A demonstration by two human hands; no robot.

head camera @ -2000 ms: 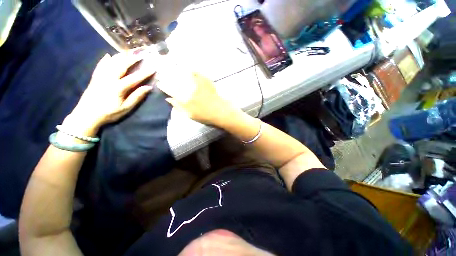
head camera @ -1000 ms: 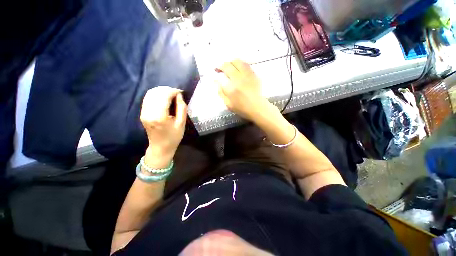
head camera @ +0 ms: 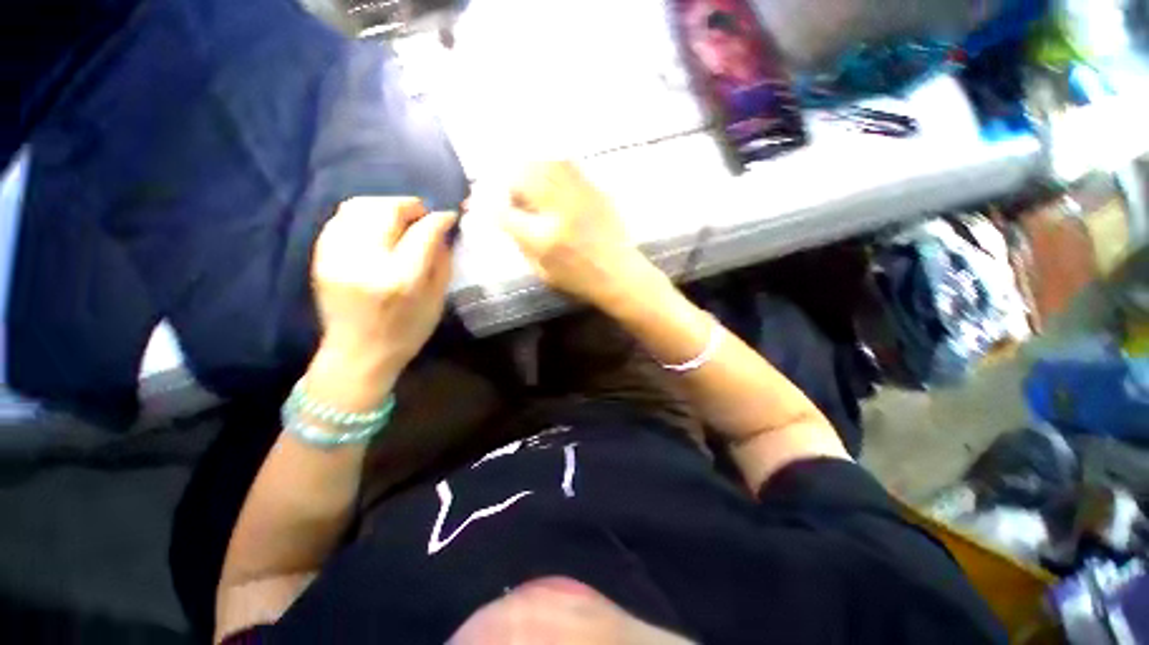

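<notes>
A dark navy garment panel (head camera: 240, 164) lies over the left part of the white table, its lower edge spread towards me. My left hand (head camera: 384, 271) is at the panel's right edge, fingers curled with thumb and fingertip together on a small dark bit of its edge. My right hand (head camera: 567, 233) is just to the right over the white table, fingers curled in; whether it pinches anything cannot be seen. The machine's needle area (head camera: 384, 15) is cut off at the top edge, under bright glare.
A phone (head camera: 740, 82) lies on the table (head camera: 832, 202) at right, with dark snips (head camera: 878, 121) and a teal tangle (head camera: 882, 69) beyond it. A plastic-wrapped bundle (head camera: 964, 296) sits below the table's right side. A thin cable crosses the table.
The left hand has left the needle area and come back towards me with the cloth edge; the navy panel now lies spread at left. The right hand has shifted slightly. The view has moved.
</notes>
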